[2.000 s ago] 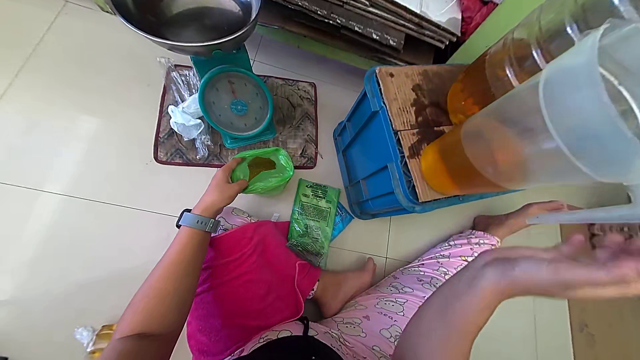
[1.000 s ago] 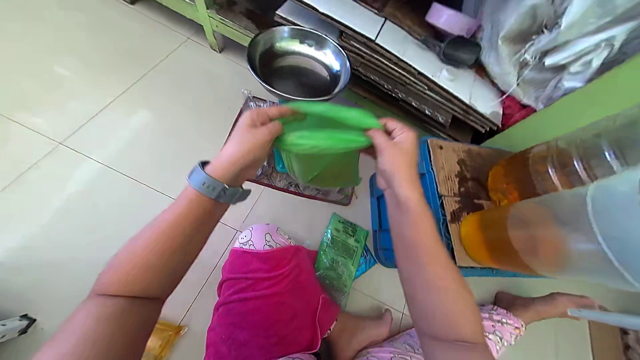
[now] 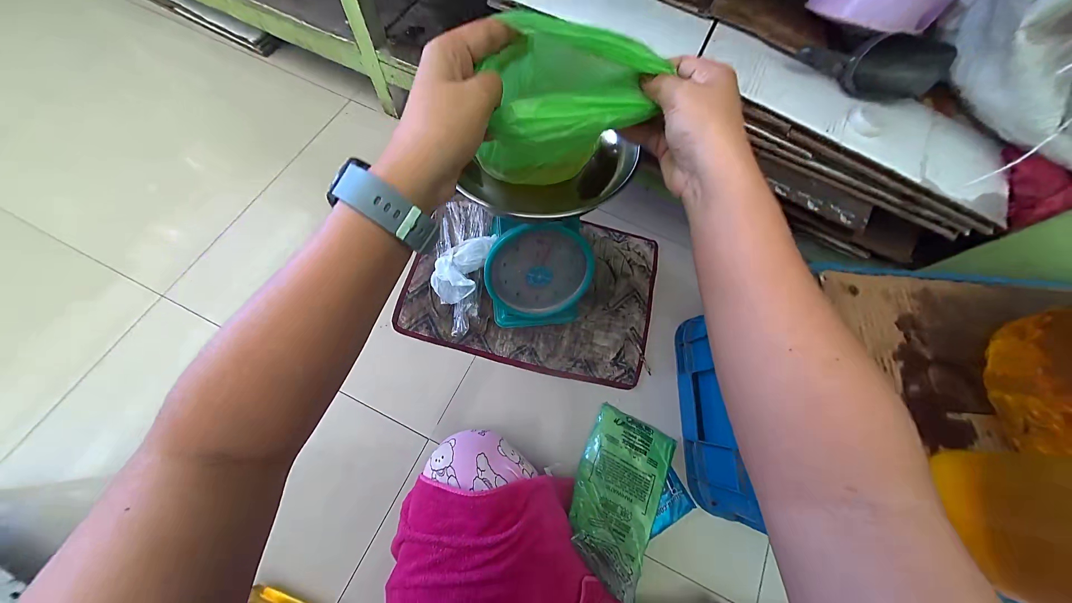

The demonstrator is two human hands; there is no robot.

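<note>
A green plastic bag [image 3: 569, 100] is stretched between my two hands, its bottom over a steel bowl [image 3: 544, 199]. My left hand [image 3: 456, 105], with a grey-banded watch above it, pinches the bag's left edge. The right edge is gripped by my right hand [image 3: 691, 113]. Under the bowl is a teal dial scale [image 3: 538, 270] on a patterned mat [image 3: 615, 327]. What the bag holds is mostly hidden; something yellowish shows through its bottom. Clear and white plastic bags [image 3: 459, 268] lie left of the scale.
A green printed packet [image 3: 624, 486] and a blue packet [image 3: 672, 502] lie by a pink cloth [image 3: 477, 540] on my lap. To the right are a blue crate [image 3: 712, 419] and containers of amber liquid [image 3: 997, 502]. Stacked cardboard [image 3: 871, 201] and a green frame [image 3: 362, 50] stand behind.
Two seconds ago only my left hand held the green bag, low before the scale, and my right hand was apart near the containers. Both hands now hold the bag, raised to the bowl.
</note>
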